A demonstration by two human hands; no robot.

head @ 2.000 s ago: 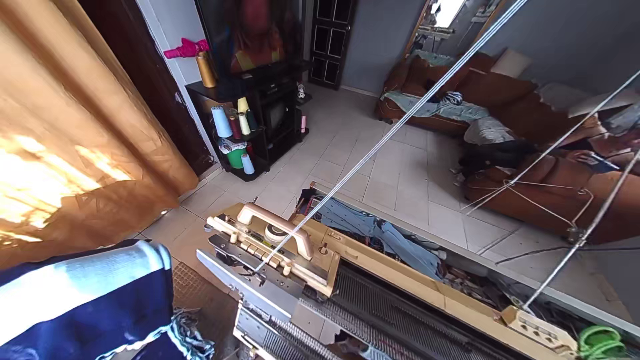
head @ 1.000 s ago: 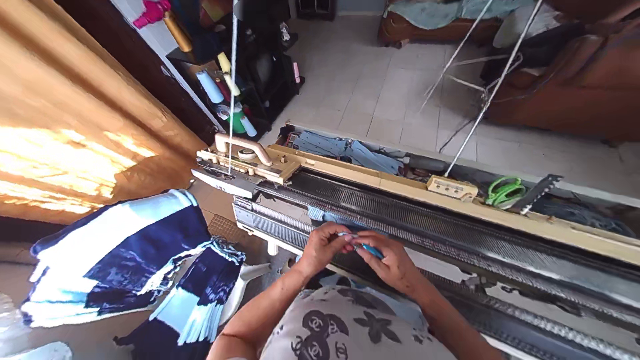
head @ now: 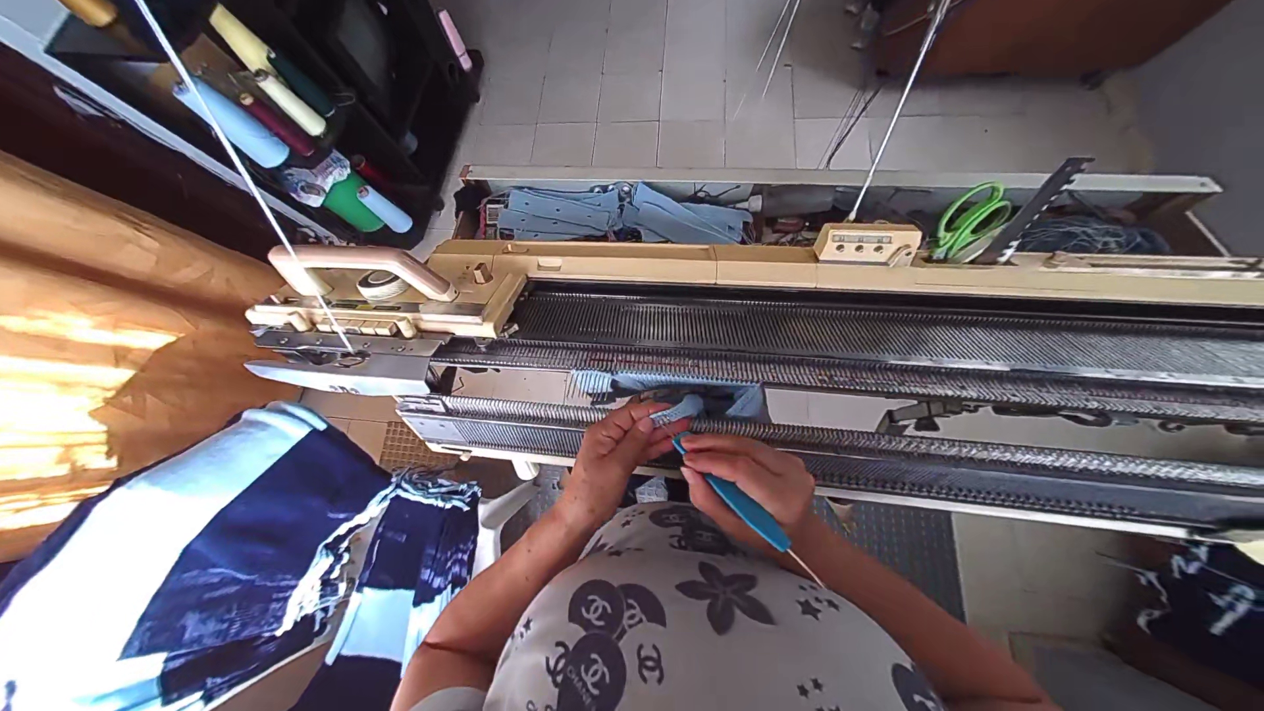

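Over the front bed of a knitting machine (head: 839,331), my left hand (head: 614,456) pinches an edge of light blue knitted fabric (head: 681,407). Close beside it, my right hand (head: 755,481) holds a blue-handled tool (head: 748,511), its upper end at the fabric and a thin metal end pointing toward my shirt. More of the blue knitting hangs between the two needle beds. The cream carriage (head: 385,296) rests at the left end of the machine, with a strand of yarn running up from it.
Behind the machine, a long tray (head: 839,178) holds blue knitted pieces (head: 622,212) and green-handled scissors (head: 971,219). Yarn cones (head: 232,123) stand on a black shelf at upper left. Navy and light blue knitwear (head: 237,533) lies at left, near an orange curtain (head: 118,346).
Both hands, out of view two seconds ago, are over the machine. Since one second ago they remain together at the fabric. The view has swung toward the machine.
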